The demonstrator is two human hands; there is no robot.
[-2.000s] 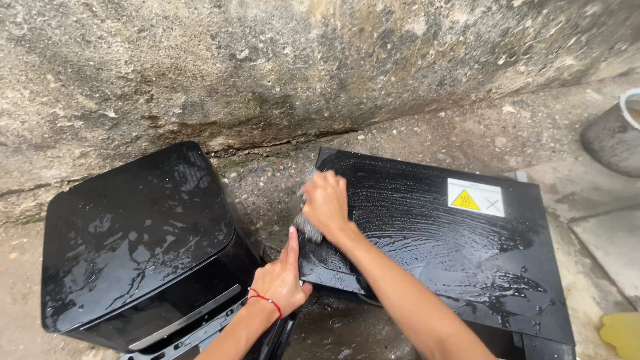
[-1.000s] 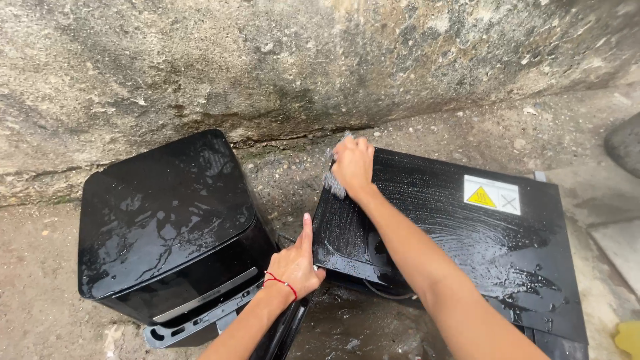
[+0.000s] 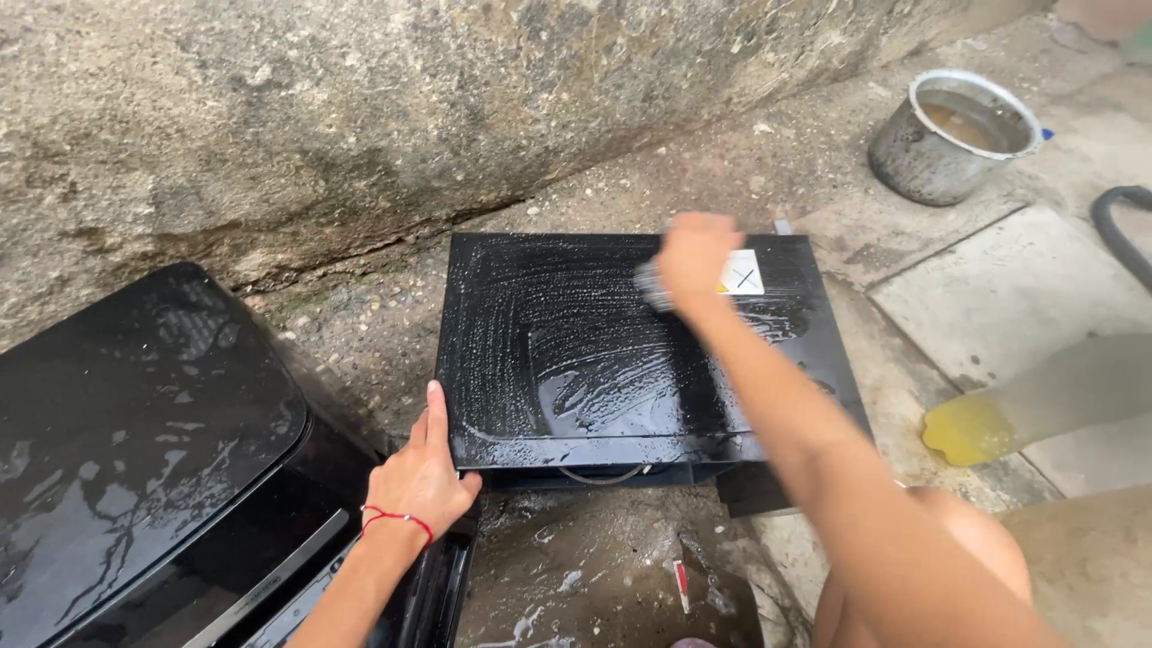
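A black rectangular metal panel [image 3: 594, 360], wet and streaked with suds, lies in the middle of the view. My right hand [image 3: 700, 256], blurred, presses a grey scrubbing pad [image 3: 652, 286] on its upper right part, beside a white warning sticker [image 3: 745, 273] that the hand partly covers. My left hand [image 3: 423, 477], with a red string bracelet at the wrist, grips the panel's lower left corner, thumb and forefinger spread along the edges. Below the panel's front edge a thin cable [image 3: 605, 475] hangs in a loop.
A black glossy appliance housing [image 3: 144, 432] stands at the left. Along the back runs a rough concrete wall [image 3: 360, 108]. A metal pot of cloudy water [image 3: 936, 135], a bottle with yellow liquid [image 3: 972, 427] and a dark hose [image 3: 1120, 225] are at the right. The ground is wet.
My right hand with the pad has moved from the panel's left end across to the sticker. The view has shifted to the right, showing the whole pot. My left hand stays at the panel's corner.
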